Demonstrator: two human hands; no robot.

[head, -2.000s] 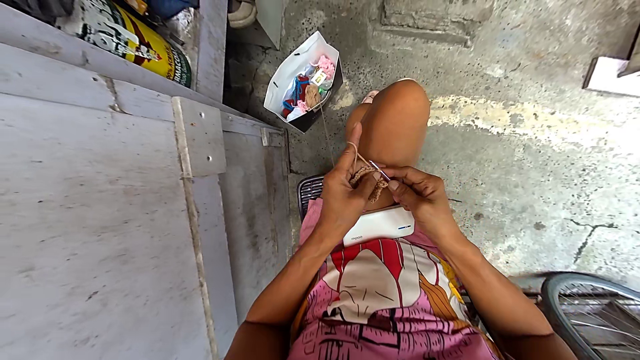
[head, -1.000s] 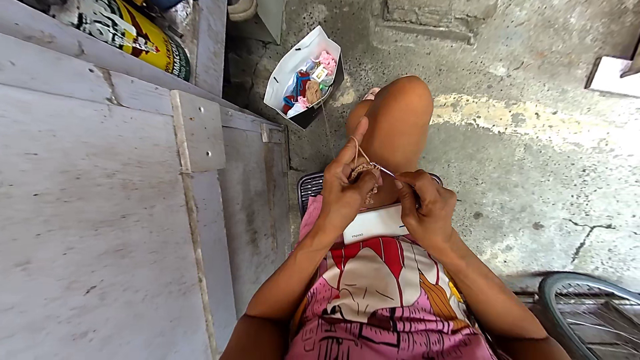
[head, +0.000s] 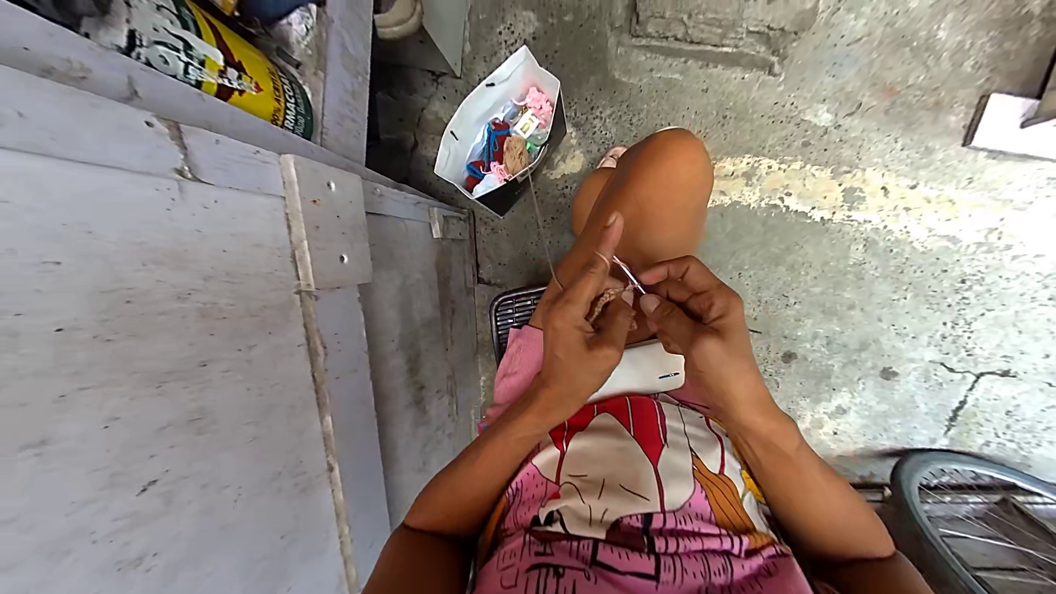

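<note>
Between thumb and fingers, my left hand (head: 584,326) pinches a small piece of tan crochet work (head: 606,304), its index finger raised with yarn around it. A slim metal crochet hook (head: 629,274) is held in my right hand (head: 697,313), its tip side pointing up and left beside the work. A strand of tan yarn (head: 540,223) runs from my left hand up to an open white paper bag (head: 462,136). Inside the bag lie a tan yarn ball (head: 516,154), pink yarn (head: 539,106) and blue and red yarn (head: 497,140). A white flat object (head: 643,370) rests on my lap.
Grey-painted wooden boards (head: 148,355) stand along the left, with a yellow and green container (head: 247,78) behind them. I sit on a dark woven seat (head: 513,318). A bicycle wheel (head: 912,511) is at the lower right. The floor (head: 841,289) is rough concrete.
My right hand has shifted slightly, and the hook now points more steeply upward beside the crochet work. The left index finger remains raised with yarn on it.
</note>
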